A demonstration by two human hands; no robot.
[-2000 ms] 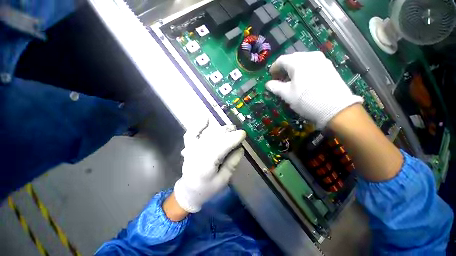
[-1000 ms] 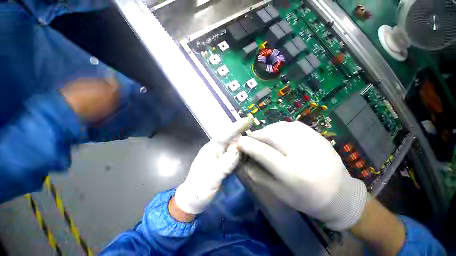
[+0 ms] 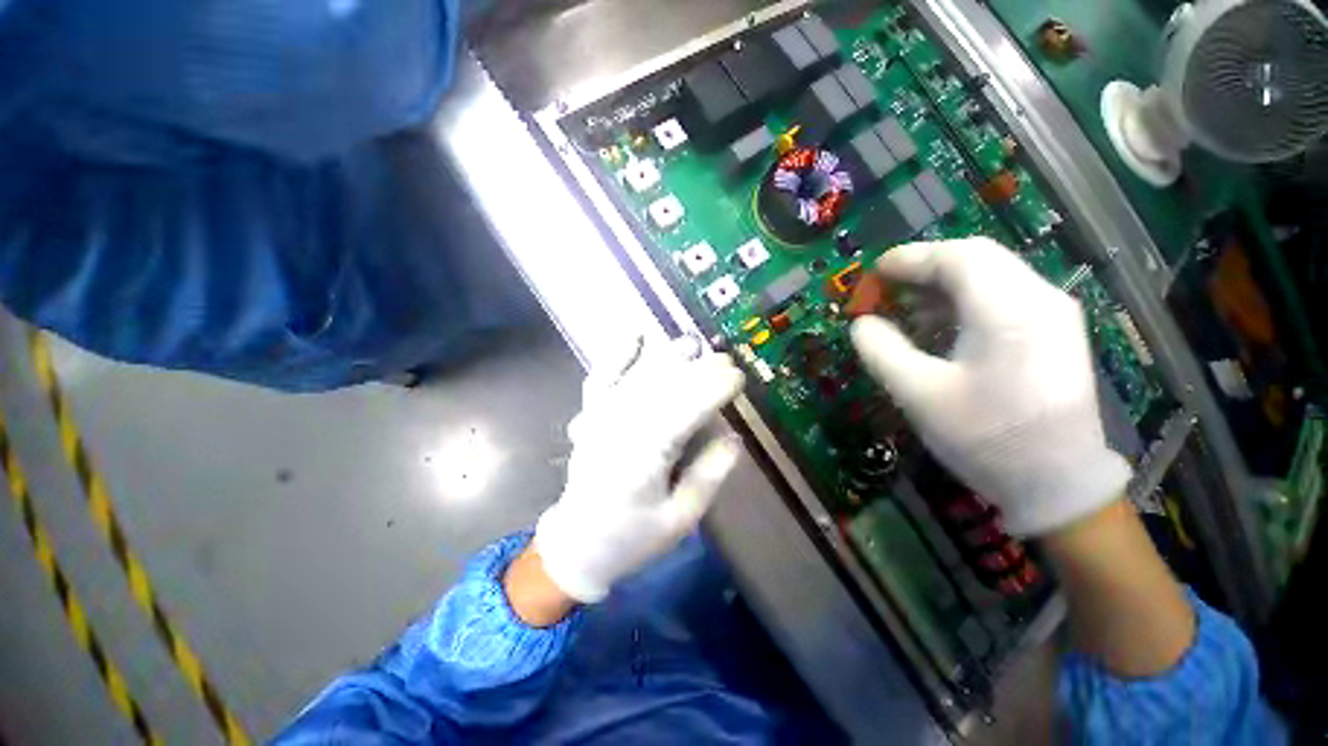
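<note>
A large green circuit board (image 3: 663, 270) lies in a metal-edged carrier in front of me. It bears white screw terminals (image 3: 666, 211), grey blocks (image 3: 838, 91) and a toroidal inductor (image 3: 811, 187). My gloved right hand (image 3: 998, 382) is over the middle of the board. Its thumb and fingertips are around a small orange-brown component (image 3: 867, 296); whether the component is lifted or seated is unclear. My gloved left hand (image 3: 638, 464) rests at the near edge of the carrier, fingers partly curled, with nothing seen in it. Dark red-orange coils (image 3: 995, 542) show below my right wrist.
A person in a blue smock (image 3: 219, 190) is at the upper left, close to the silver rail (image 3: 524, 211). A white fan (image 3: 1245, 80) stands on the green surface at the upper right. Yellow-black tape (image 3: 109, 547) marks the grey floor.
My hands were together at the board's near edge a second ago; my right hand has since moved out over the board. The other person's bare hand has left view and their smock has shifted.
</note>
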